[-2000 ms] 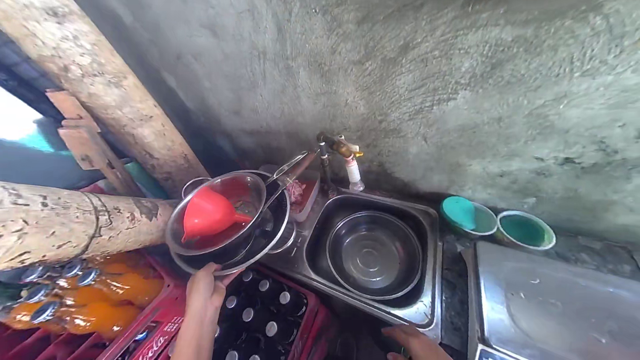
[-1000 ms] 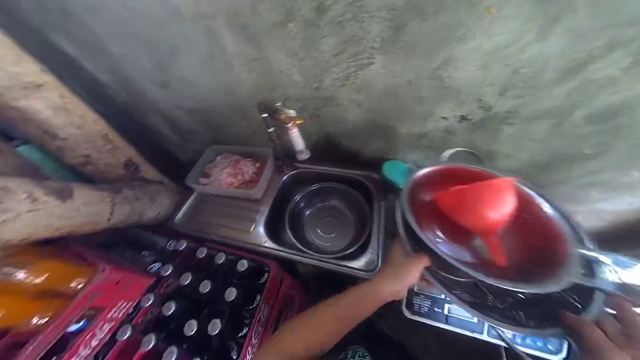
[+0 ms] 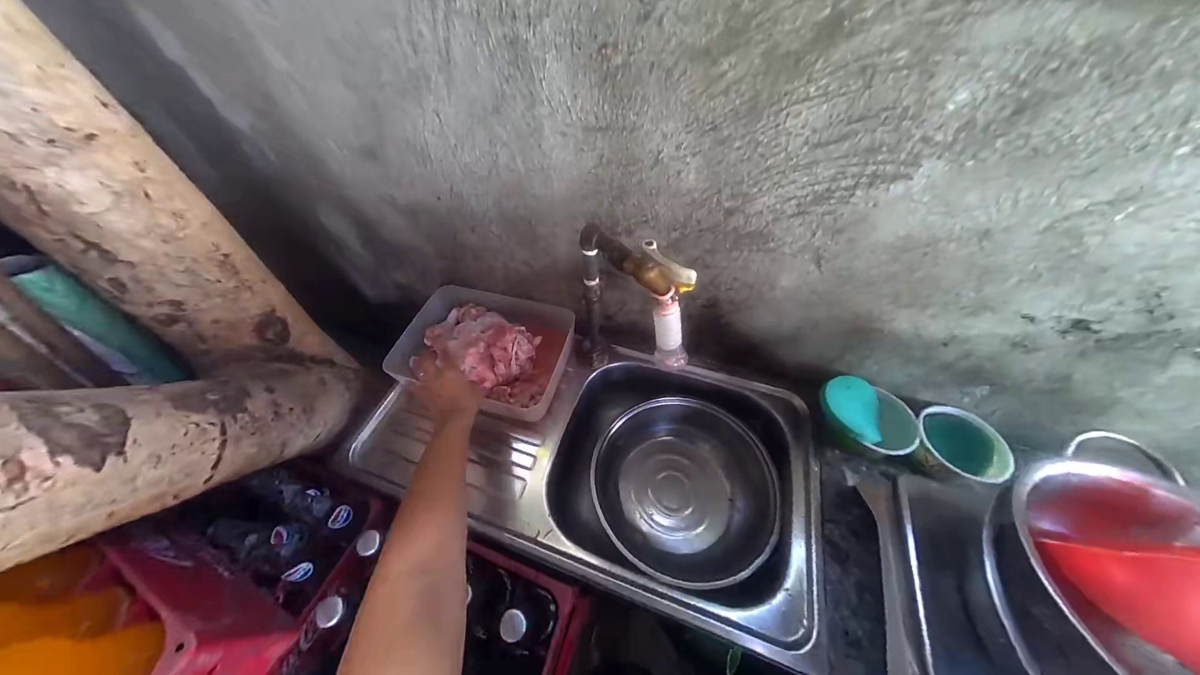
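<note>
My left hand [image 3: 448,386] reaches to the near left edge of a translucent plastic container [image 3: 555,349] of raw meat [image 3: 483,345]; its fingers touch the container's rim or the meat, and whether they grip is unclear. The container stands on the ribbed drainboard [image 3: 497,450] of a steel sink. A round metal basin [image 3: 680,487] sits in the sink bowl, right of the hand. At the far right, a red plastic funnel [image 3: 1125,586] lies in a metal strainer [image 3: 1027,497] among stacked pans. My right hand is out of view.
A pipe with a brass faucet [image 3: 647,267] rises behind the sink against a rough concrete wall [image 3: 797,141]. Two green tubs [image 3: 966,445] stand right of it, one with a turquoise scoop [image 3: 853,408]. Wooden logs [image 3: 187,441] and red bottle crates [image 3: 216,600] border the left and near side.
The pans, strainer and funnel, held by both hands a second ago, now rest at the far right. My left hand has moved to the meat container; my right hand has left the view.
</note>
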